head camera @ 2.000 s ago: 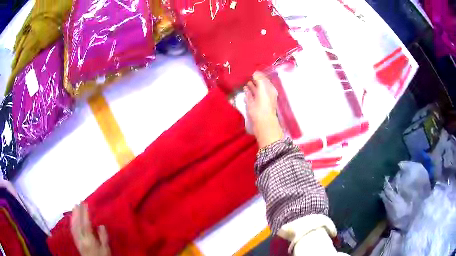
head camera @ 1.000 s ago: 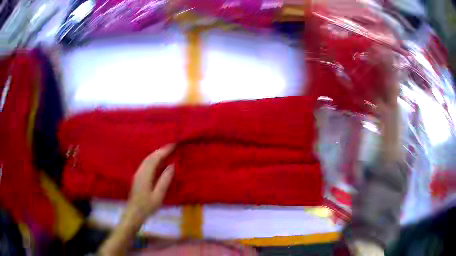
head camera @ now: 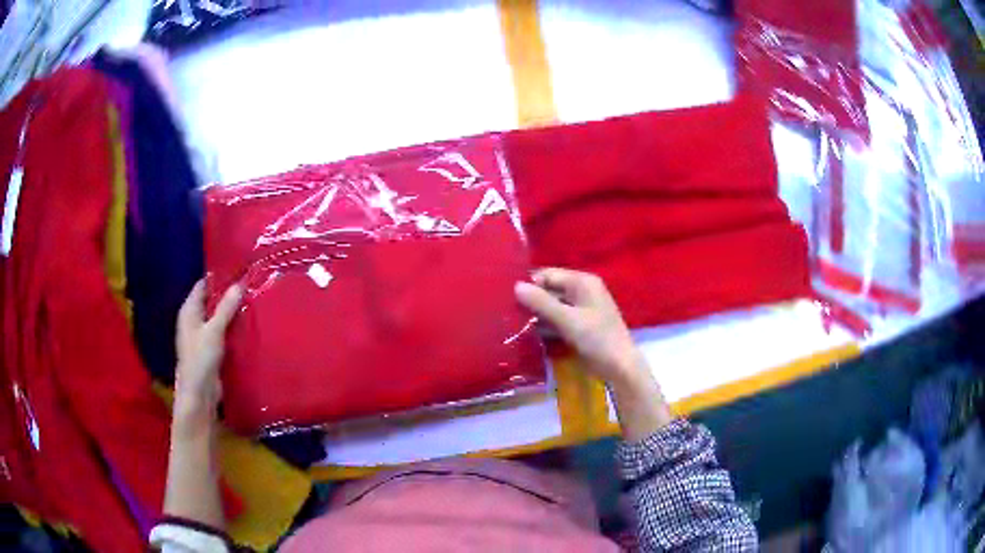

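A bagged red garment (head camera: 378, 313) lies flat near the table's front edge, in clear shiny film with a small white tag showing. My left hand (head camera: 205, 335) grips its left edge, thumb on top. My right hand (head camera: 578, 313) pinches its right edge near the front corner. The packet lies over the left part of a loose folded red garment (head camera: 670, 216), whose matte right part shows beyond it.
Red, mustard and navy garments (head camera: 65, 270) hang at the left. Another bagged red packet (head camera: 799, 65) and red-banded clear bags (head camera: 875, 216) lie at the right. Orange tape (head camera: 527, 65) crosses the white table. Pale crumpled plastic (head camera: 896, 486) is at lower right.
The bagged red packet now lies over the left part of the folded garment. My right hand has come in from the far right to its right edge, and my left hand has moved to its left edge.
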